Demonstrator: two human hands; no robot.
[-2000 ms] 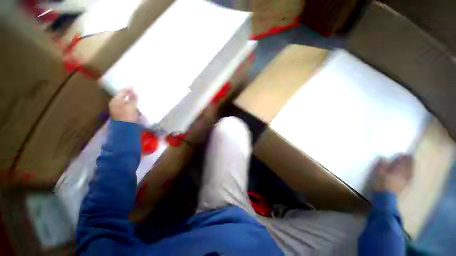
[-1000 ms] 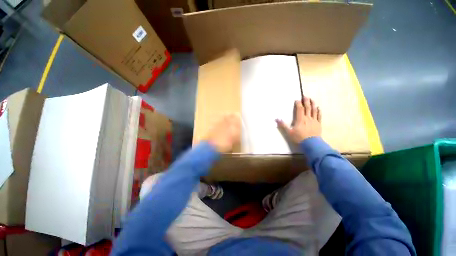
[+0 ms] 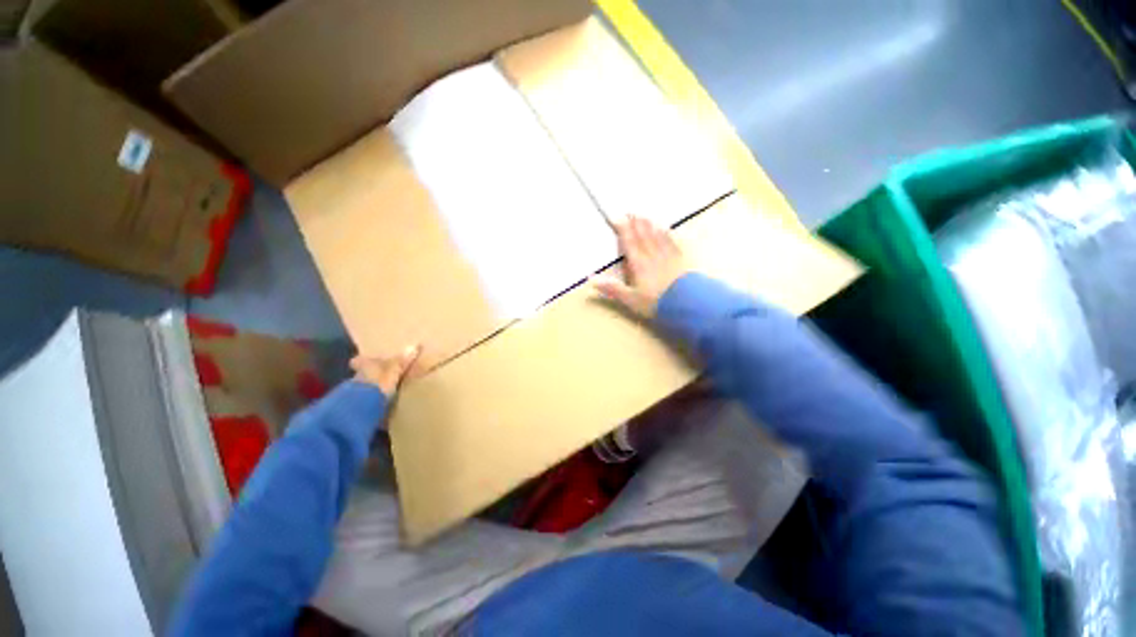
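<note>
A brown carton (image 3: 436,268) lies at my knees. Its two side flaps are folded inward, its far flap stands up, and its near flap slopes out over my lap. A white separator sheet (image 3: 505,187) shows between the side flaps. My left hand (image 3: 389,368) holds the carton's near left corner, fingers at the flap edge. My right hand (image 3: 645,264) rests with spread fingers near the inner edge of the right flap, by the near flap's fold, and holds nothing.
A green tote (image 3: 916,224) with shiny clear-plastic bagged goods (image 3: 1059,336) stands at the right. A stack of white separator sheets (image 3: 131,460) stands left, beside a red-taped support carton (image 3: 268,386). Waiting cartons (image 3: 118,187) stand at the far left. A red item (image 3: 573,492) shows between my legs.
The near flap now shows sloping outward, and the left flap lies folded in. My left hand has moved to the near left corner. The view has turned, showing more of the green tote.
</note>
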